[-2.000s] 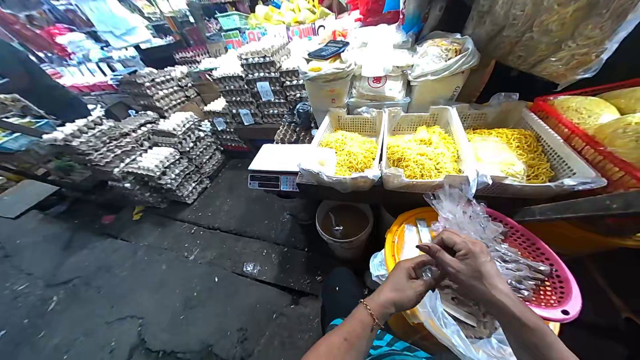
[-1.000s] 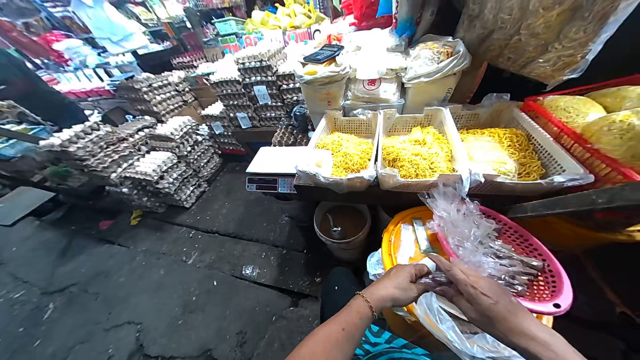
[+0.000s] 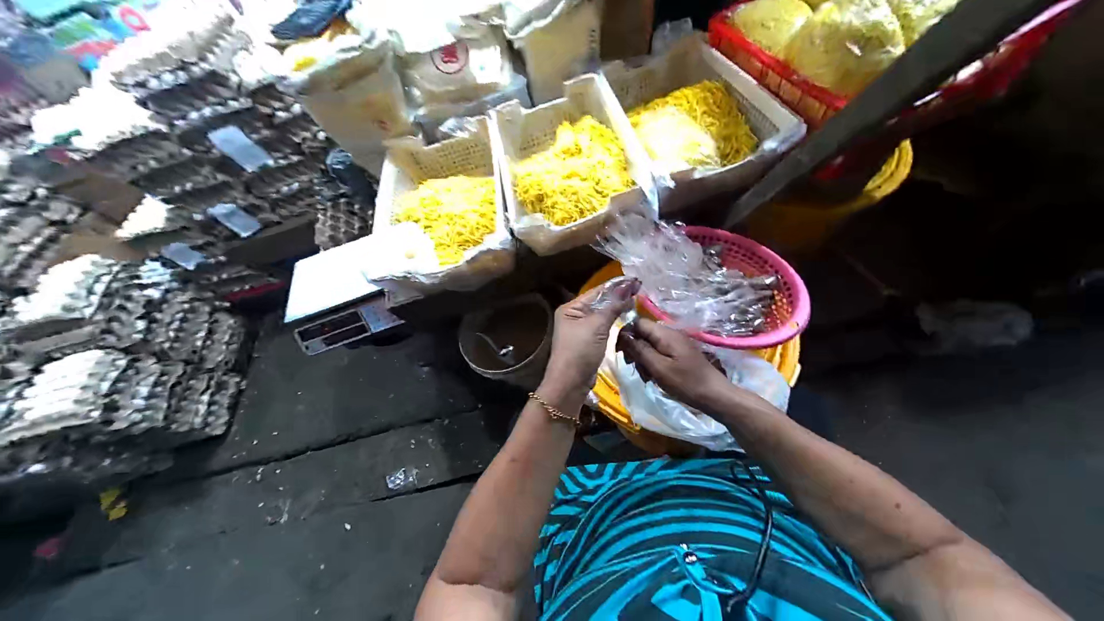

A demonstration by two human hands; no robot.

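Note:
My left hand (image 3: 586,332), with a bracelet at the wrist, pinches what looks like a bit of clear plastic film; blur hides its exact form. Close beside it, my right hand (image 3: 668,354) has curled fingers near a small whitish piece, and whether it grips this cannot be told. Both are above a white plastic bag (image 3: 664,410) on a yellow tub (image 3: 611,401). Just beyond them a pink perforated basket (image 3: 798,302) holds clear plastic packets (image 3: 690,289) with dark contents.
Three crates (image 3: 509,185) of yellow noodles stand ahead, beside a digital scale (image 3: 332,289). A bucket (image 3: 470,345) is below. Stacked egg trays (image 3: 207,371) fill the left. A dark slanted bar (image 3: 871,108) crosses at right, before a red basket (image 3: 733,39) of yellow bags.
The view has tilted and swung toward my lap. My hands have risen from low over the bag, and my left fingers now point up beside the pink basket.

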